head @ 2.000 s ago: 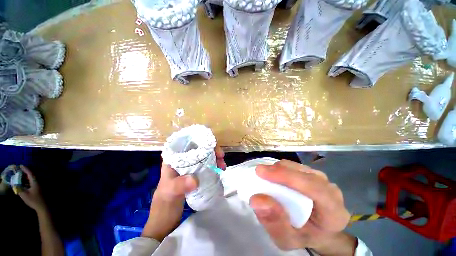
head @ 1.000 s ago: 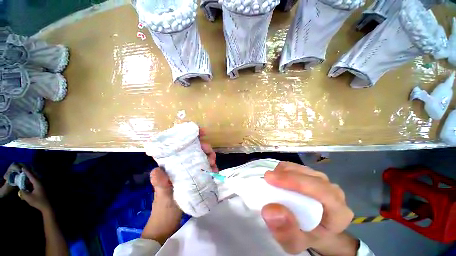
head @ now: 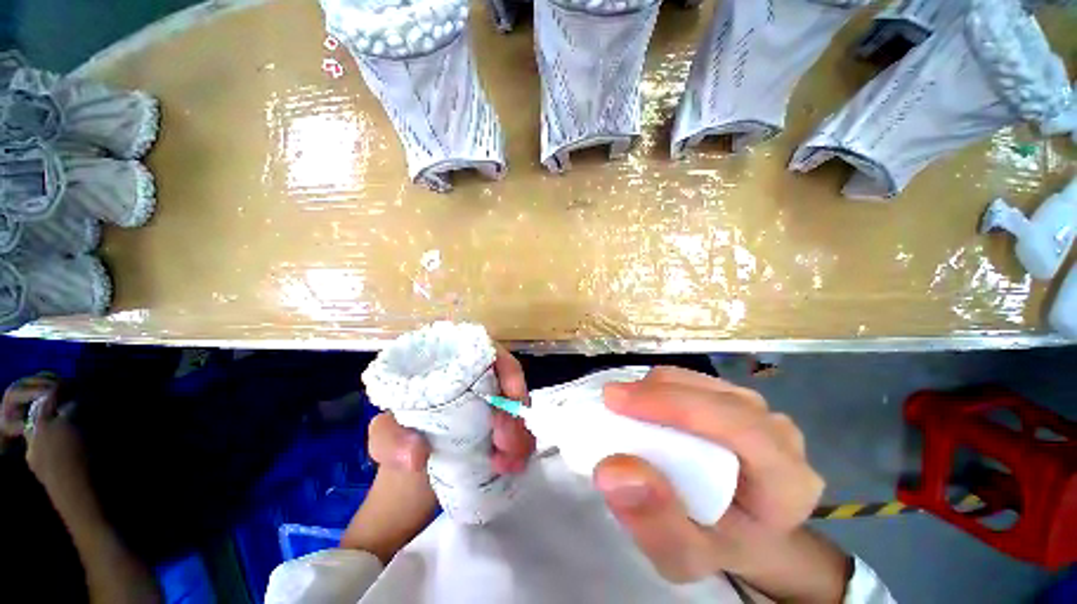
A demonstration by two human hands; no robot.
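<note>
My left hand (head: 510, 431) holds a pale grey-white garment tube (head: 463, 472) upright over my lap, just below the table's front edge. Its thick knobbly white ruffled cuff (head: 431, 368) faces up and tilts toward the camera. My fingers and thumb wrap the tube below the cuff, and the palm is mostly hidden behind it. My right hand (head: 720, 472) grips a white glue bottle (head: 644, 454) lying sideways. Its thin teal nozzle points left, with the tip at the tube's side just under the cuff. Whether glue is coming out cannot be told.
Several larger cuffed tubes (head: 591, 89) stand at the back of the film-covered tan table (head: 390, 248). Grey tubes (head: 100, 189) are stacked at left. White bottles (head: 1045, 236) lie at right. A red stool (head: 986, 472), blue crates and another person's hands (head: 36, 413) are below.
The tube first tipped so its side faced the camera, then turned back cuff-up and a little lower. The bottle moved right, then back left, its nozzle now near the cuff.
</note>
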